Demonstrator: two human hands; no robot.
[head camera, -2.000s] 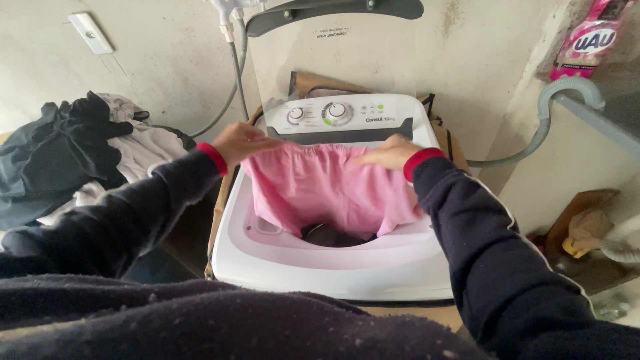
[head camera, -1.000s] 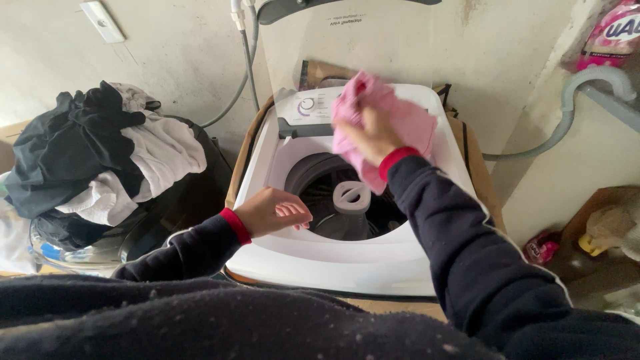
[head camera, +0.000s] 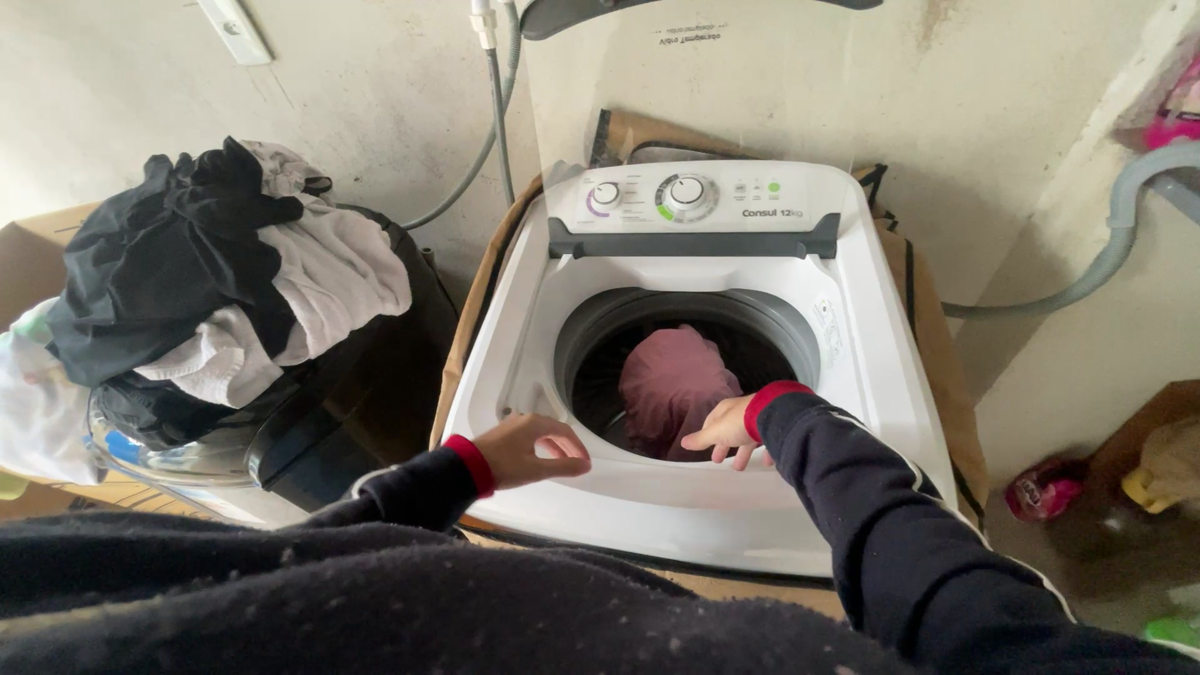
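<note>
A white Consul top-load washing machine (head camera: 712, 516) stands before me with its clear lid raised. Inside its dark drum (head camera: 595, 375) lies a bunched pink cloth garment (head camera: 670, 375), covering the drum's middle. My right hand (head camera: 733, 431) is over the front right rim of the drum, near the garment, with fingers apart and nothing held. Above the machine's front left edge is my left hand (head camera: 534, 450), empty, its thumb and fingers curved with a gap between them. Both sleeves are dark with red cuffs.
On the left, black and white clothes (head camera: 178, 272) are piled on a dark, glossy appliance or container (head camera: 347, 422). A grey hose (head camera: 1106, 258) runs along the wall at right. Lower right are a pink package (head camera: 1045, 489) and a brown box (head camera: 1106, 469). The control panel (head camera: 712, 197) sits behind the drum.
The pink garment, stretched between both hands two seconds ago and bunched in my right hand one second ago, now lies in the drum. My right hand has let go and come down toward the front rim.
</note>
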